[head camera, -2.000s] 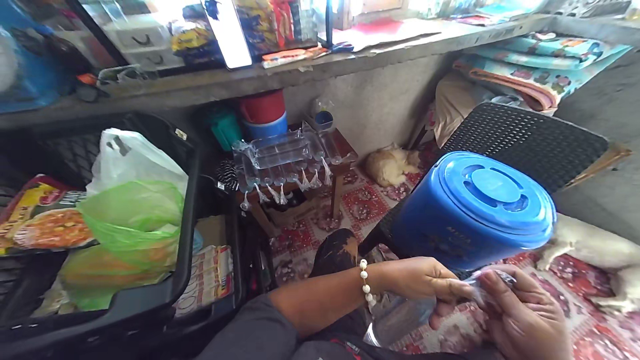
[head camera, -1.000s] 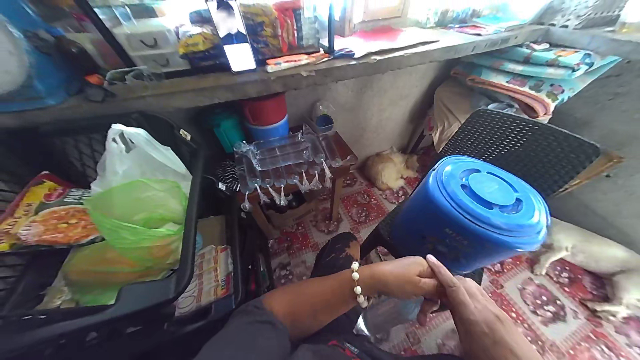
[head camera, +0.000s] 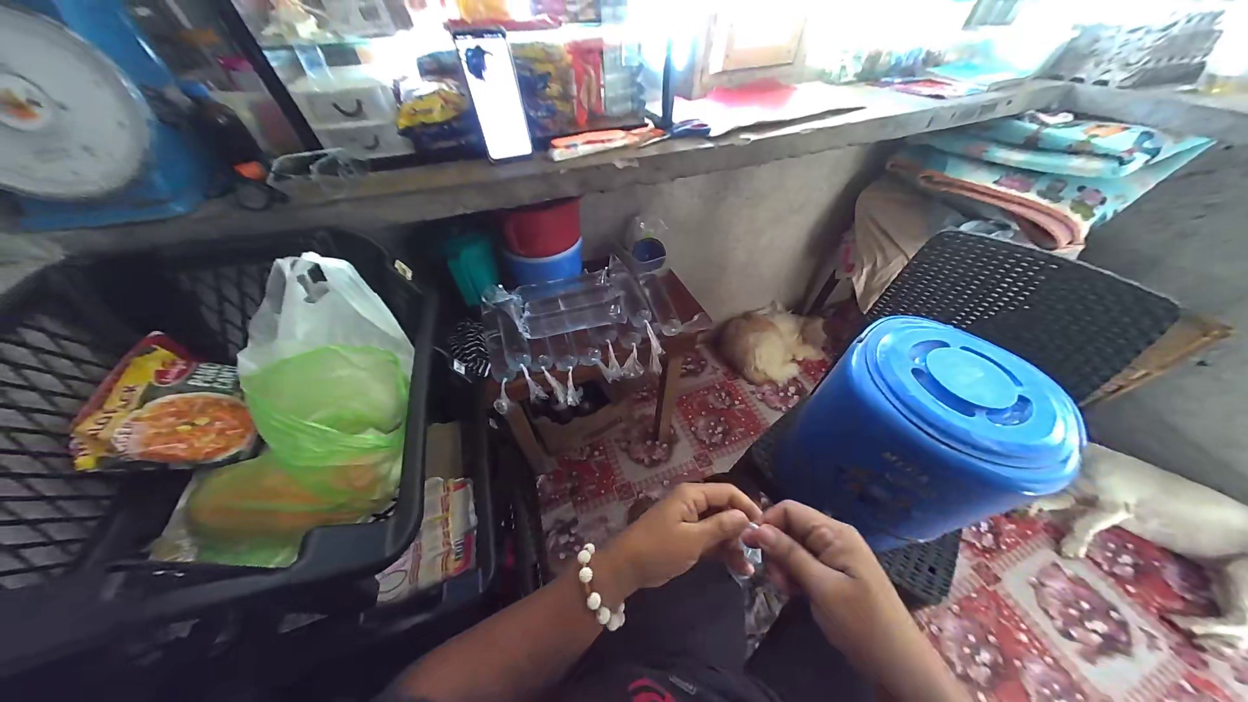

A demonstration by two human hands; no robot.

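My left hand (head camera: 687,536), with a white bead bracelet on its wrist, meets my right hand (head camera: 819,556) over my lap. Thumbs and fingertips of both pinch the end of a small clear plastic bag (head camera: 753,548), whose lower part hangs between my hands and is partly hidden. Beyond them, several filled clear plastic tubes with knotted ends (head camera: 575,327) lie side by side on a small wooden table (head camera: 682,292). Right of my hands stands a blue lidded plastic container (head camera: 877,439).
On the left, a black plastic crate (head camera: 414,468) holds shopping bags (head camera: 331,390) and a noodle pack (head camera: 185,419). A concrete counter (head camera: 604,175) bears a phone (head camera: 492,93) and a dial scale (head camera: 73,107). One cat (head camera: 765,341) lies by the wall, a pale animal (head camera: 1160,507) at right.
My hands, overlapping one second ago, now meet at the fingertips, and the right hand's fingers are bent in around the plastic.
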